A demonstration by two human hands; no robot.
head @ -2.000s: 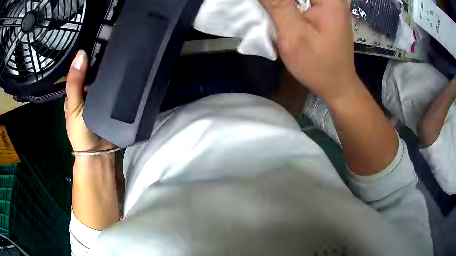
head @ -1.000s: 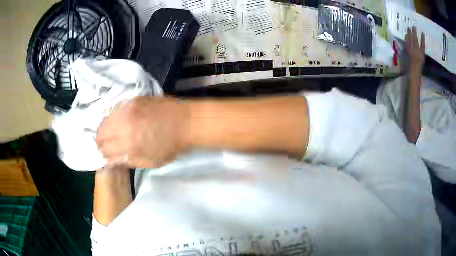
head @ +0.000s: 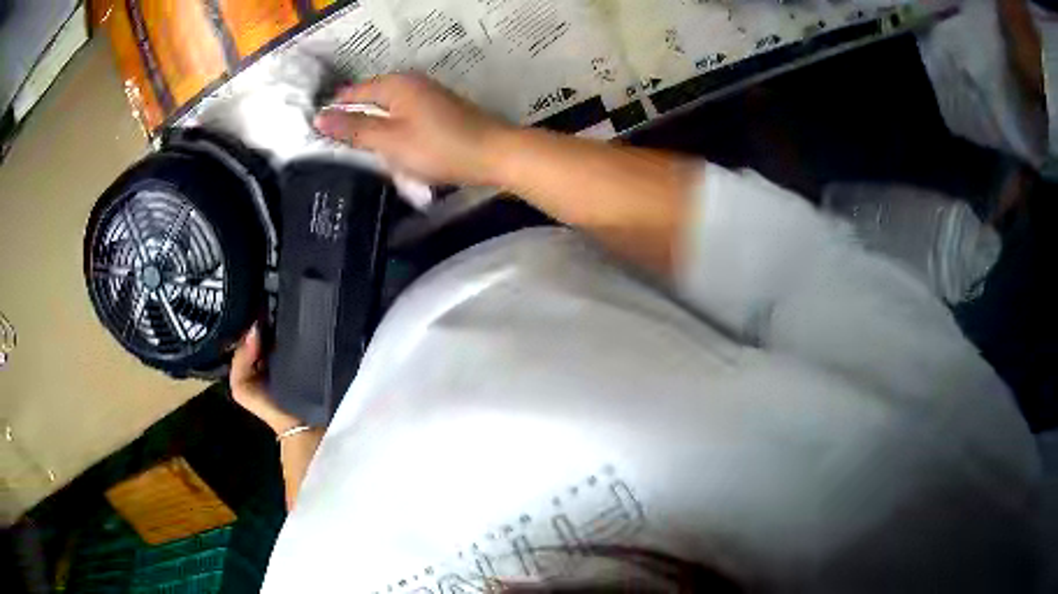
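Note:
A black fan unit (head: 151, 279) lies at the left, its round slotted grille facing up. Its long black base (head: 319, 290) lies beside the head, with small pale print near the upper end. My left hand (head: 258, 377) is at the lower end, between head and base; its thumb side shows and the other fingers are hidden under the base. My right hand (head: 406, 122) holds a crumpled white cloth (head: 273, 104) at the upper end of the base. The cloth is blurred and partly covers the top of the unit.
Printed white-black carton sheet (head: 522, 46) lies at the top, with an orange sheet (head: 191, 41) at upper left. Brown cardboard (head: 46, 232) is at the left. Green crates (head: 180, 569) and an orange-brown piece (head: 171, 501) are below. Part of another person (head: 986, 70) shows at upper right.
The cloth and my right hand have moved from over my left wrist up to the base's top end. The fan unit now sits lower, with its base more fully visible. The view has turned.

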